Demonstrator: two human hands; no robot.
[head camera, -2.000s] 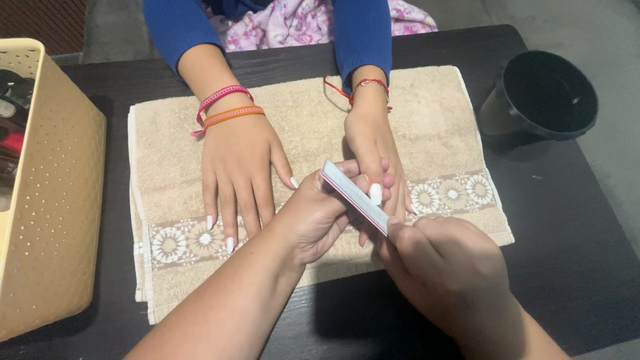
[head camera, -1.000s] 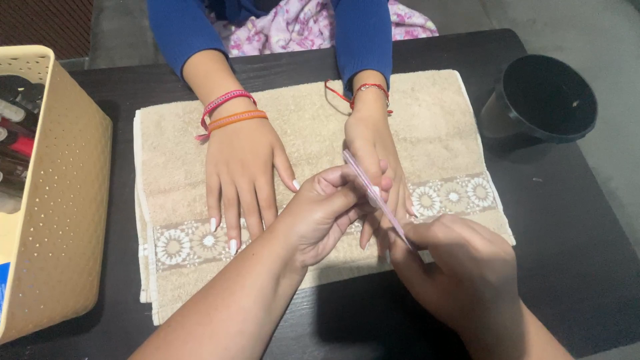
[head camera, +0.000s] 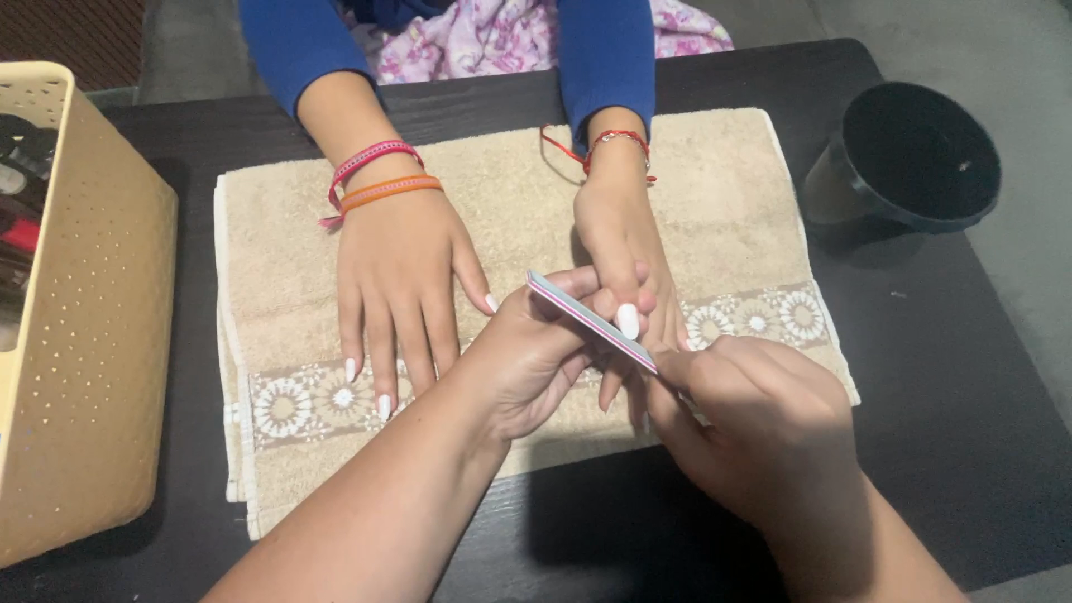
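Observation:
My right hand (head camera: 754, 419) grips the lower end of a nail file (head camera: 590, 322), pale with pink-striped edges. The file slants across the white-painted thumbnail (head camera: 627, 321) of another person's hand (head camera: 624, 243), which wears a red cord bracelet (head camera: 618, 136). My left hand (head camera: 553, 352) holds that thumb between its fingers, under and beside the file. The person's other hand (head camera: 402, 268) lies palm down on a beige towel (head camera: 502, 209), with white nails and pink and orange bracelets. Part of its fingers is hidden behind my left forearm.
At the left stands a yellow perforated plastic basket (head camera: 109, 318) holding several bottles (head camera: 21, 184). A black round container (head camera: 917, 159) is at the right, by the edge of the dark wooden table (head camera: 921, 335). The person sits across, in blue sleeves.
The file has tilted, so its pale face shows more than one second ago. Both my hands keep about the same places, and the person's hands have stayed on the towel.

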